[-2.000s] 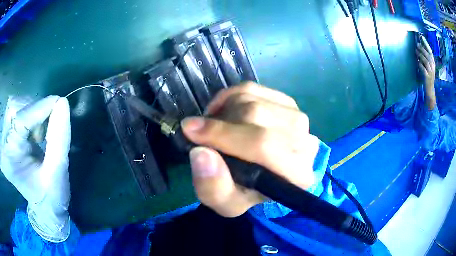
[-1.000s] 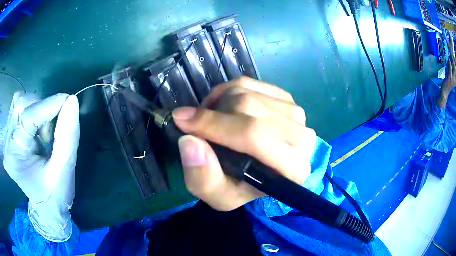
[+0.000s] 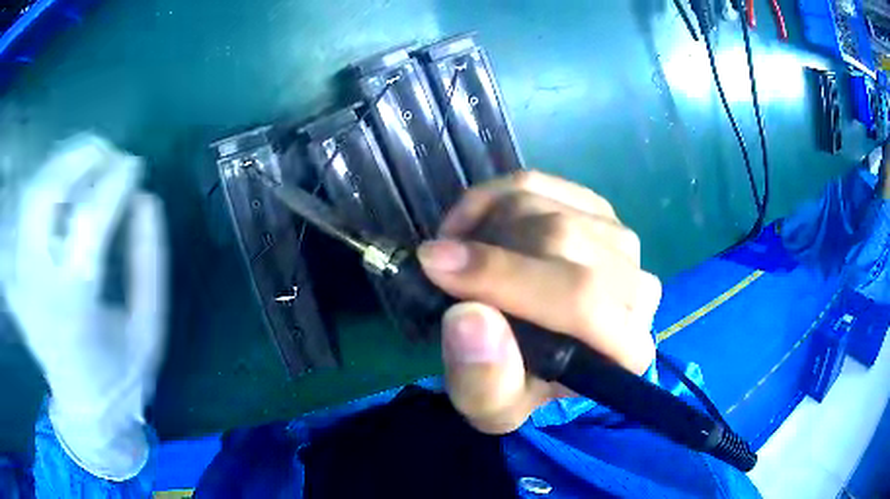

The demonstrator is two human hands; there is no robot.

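Observation:
Several long black plastic housings lie side by side on the green bench mat [image 3: 195, 390]. The leftmost housing [image 3: 268, 249] has a shiny spot near its top end and another lower down. My bare right hand [image 3: 546, 283] holds the black soldering iron [image 3: 605, 390] by its handle. The iron's brass-coloured collar is in front of my fingertips, and its tip points at the upper part of the leftmost housing. My gloved left hand [image 3: 88, 292] is blurred at the left, apart from the housings. Whether it holds solder wire cannot be seen.
Thin black cables [image 3: 747, 127] run down the right of the bench, with red-handled tools [image 3: 766, 15] at the top edge. Another black housing [image 3: 829, 112] lies farther right. A person's blue sleeve [image 3: 834, 234] shows at the right. The blue floor has a yellow line.
My right hand and the iron have moved right, and the tip has drawn back slightly from the leftmost housing's top. The solder wire between my left hand and that housing no longer shows.

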